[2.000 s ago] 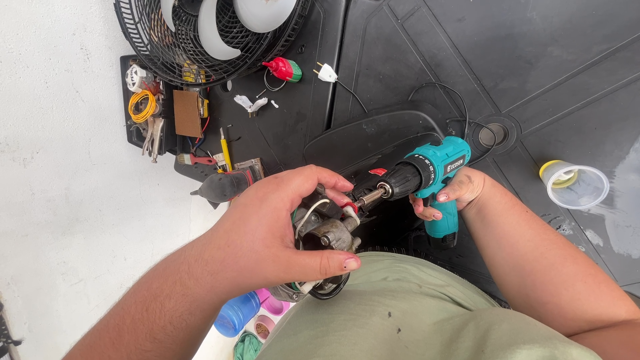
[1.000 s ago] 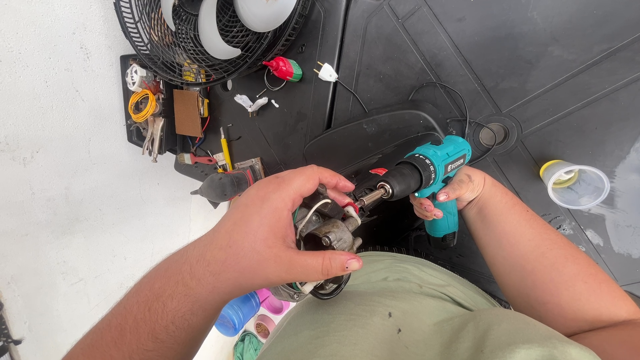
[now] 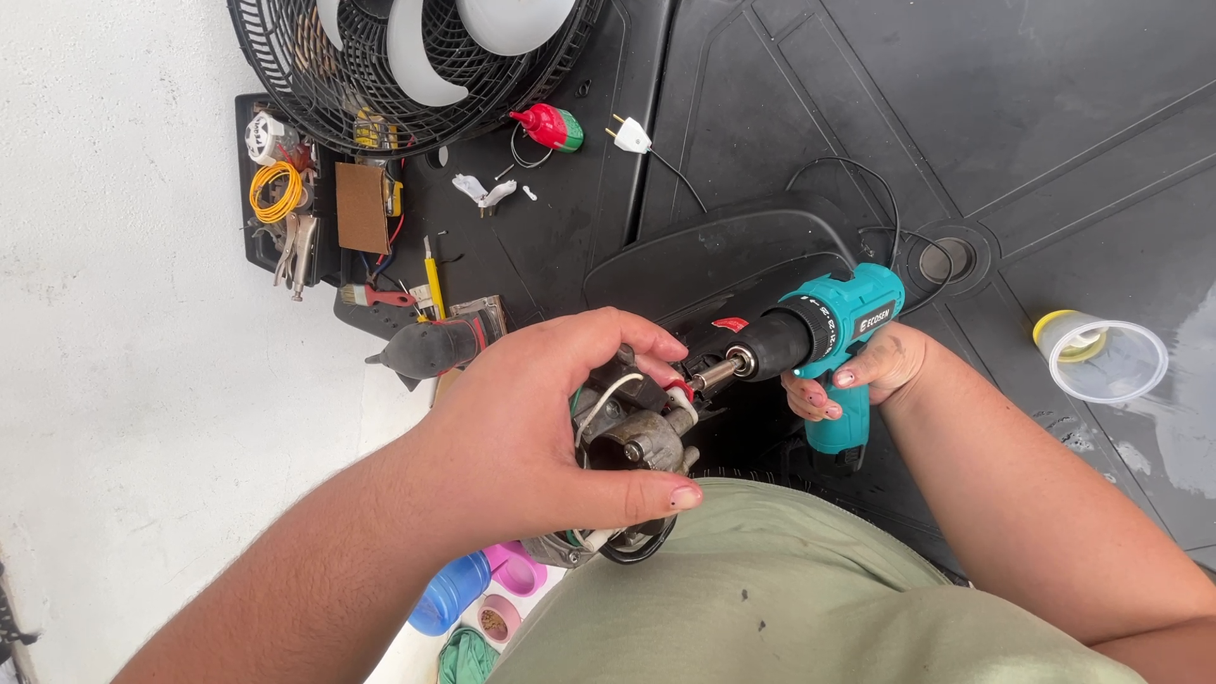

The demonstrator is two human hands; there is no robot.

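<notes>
My left hand (image 3: pixel 560 427) grips a fan motor (image 3: pixel 641 442) with a metal housing and white, red and green wires, held just above my lap. My right hand (image 3: pixel 860 375) is closed around the handle of a teal Ecosen cordless drill (image 3: pixel 850 309), which points left. From its black chuck a metal bit holder (image 3: pixel 717 372) reaches to the motor's right side, near the red and white wires. Whether the tip touches a screw cannot be told. Behind the motor lies a black plastic fan part (image 3: pixel 741 252), partly hidden by the drill.
A fan cage with pale blades (image 3: pixel 427 57) lies at the upper left, beside a toolbox (image 3: pixel 252 223). A red and green bottle (image 3: pixel 551 127), a white plug (image 3: pixel 631 136), a yellow screwdriver (image 3: pixel 434 280), a sander (image 3: pixel 427 350) and a clear plastic cup (image 3: pixel 1107 359) are around the black table.
</notes>
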